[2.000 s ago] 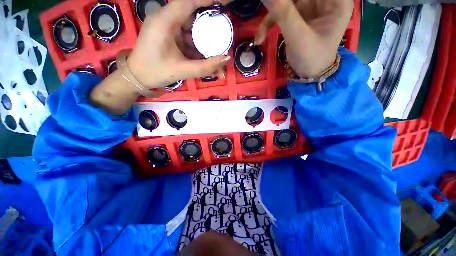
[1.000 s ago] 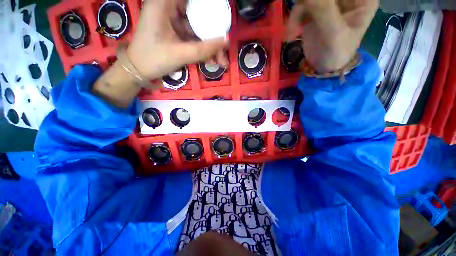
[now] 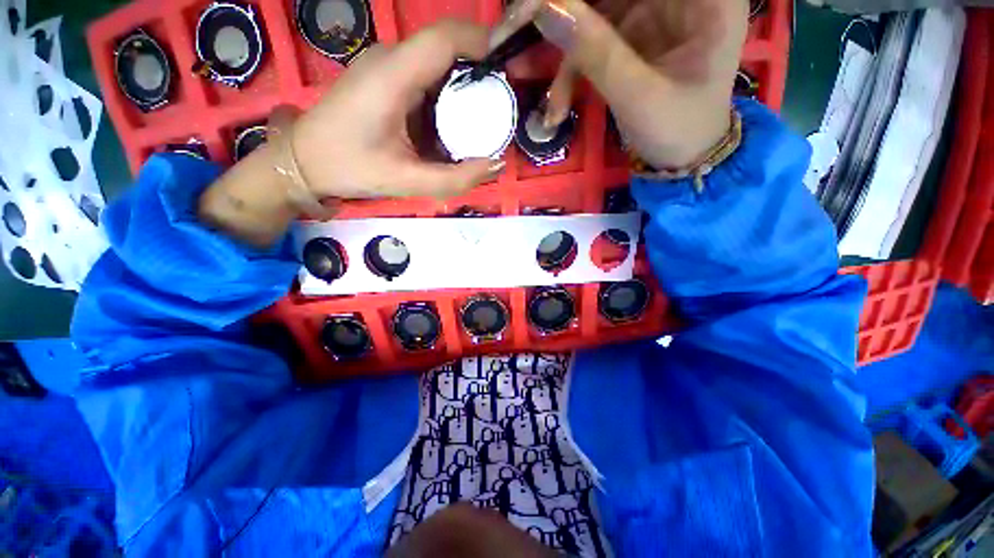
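My left hand [image 3: 376, 120] holds a round part by its rim between thumb and fingers, above the red tray [image 3: 436, 203]. A white adhesive disc [image 3: 476, 116] covers the part's face. My right hand [image 3: 654, 82] grips slim dark tweezers [image 3: 510, 49], whose tip touches the disc's upper edge. A white die-cut strip [image 3: 469, 256] lies across the tray, with two open holes at each end and the middle unpunched. Speaker drivers [image 3: 484, 317] sit in the tray pockets; some are hidden under my hands and the strip.
Spent backing sheets [image 3: 49, 164] with holes lie at the left on the green bench. A stack of strips [image 3: 888, 142] stands at the right, beside stacked red trays [image 3: 965, 174]. Another red tray [image 3: 894, 313] is at lower right. A blue stool [image 3: 926, 431] stands on the floor.
Since one second ago, my right hand has come left to the disc, and the tweezers now show at its edge. The held part sits slightly lower and further right in view.
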